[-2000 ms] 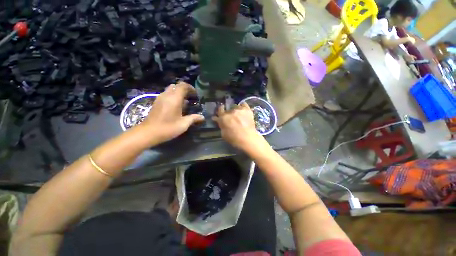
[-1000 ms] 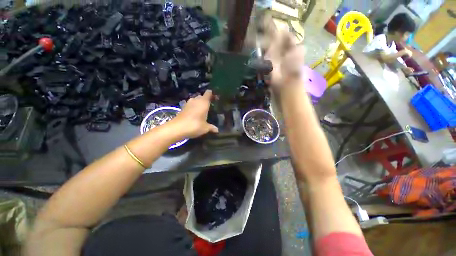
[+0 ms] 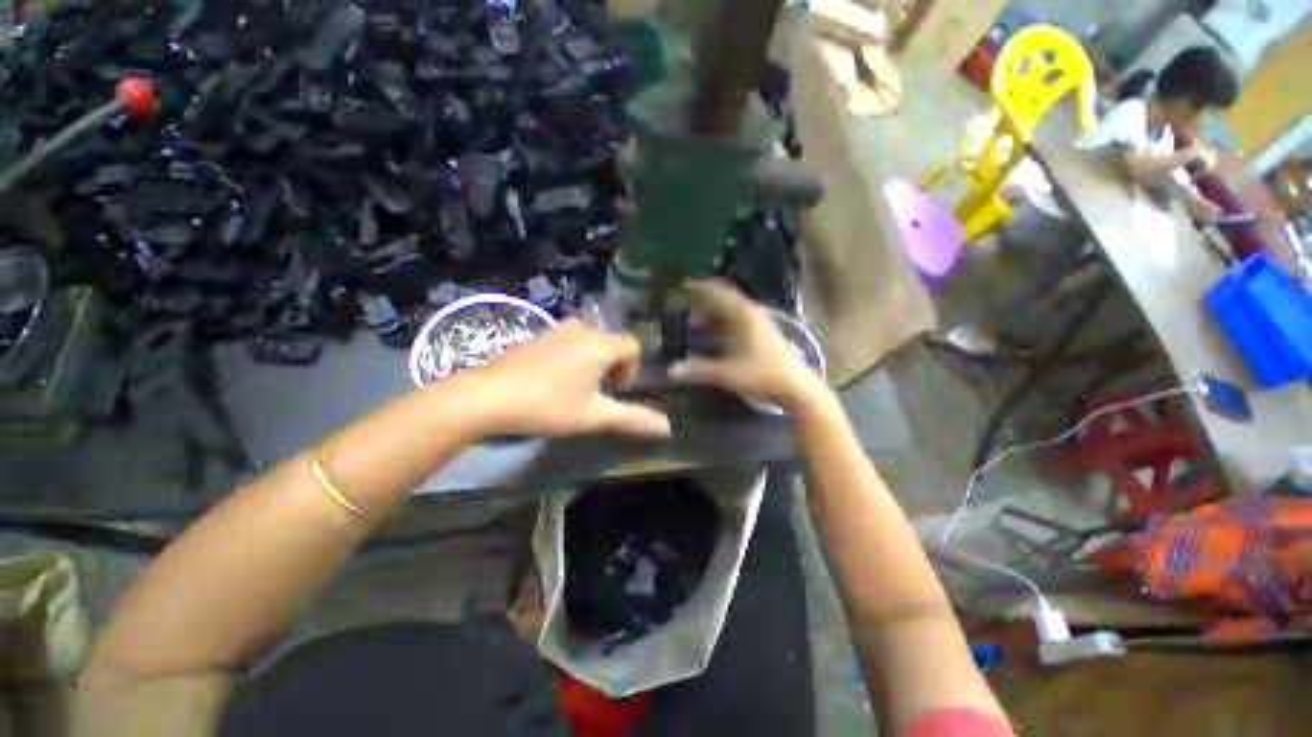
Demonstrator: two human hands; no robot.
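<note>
The green hand press (image 3: 682, 209) stands upright in front of me, its dark ram above my hands. My left hand (image 3: 568, 380) is at the left of the press fixture, thumb apart from the curled fingers. My right hand (image 3: 744, 346) is at the fixture's right side, fingers bent toward it. The fixture and any small part at the fingertips are blurred and mostly hidden. The left bowl (image 3: 475, 334) of silvery metal parts sits beside my left hand. The right bowl (image 3: 814, 350) is largely covered by my right hand.
Black plastic parts (image 3: 331, 173) are heaped behind and left. An open pale bag (image 3: 643, 674) with black pieces hangs below the bench edge. A red ball lever (image 3: 135, 98) is far left. A person (image 3: 1151, 133) sits at the right side table (image 3: 1137, 274) with a blue crate (image 3: 1266, 320).
My right hand has come down from the raised blur beside the press to the fixture. My left hand is still near the fixture, its fingers now more curled. The camera view has shifted slightly.
</note>
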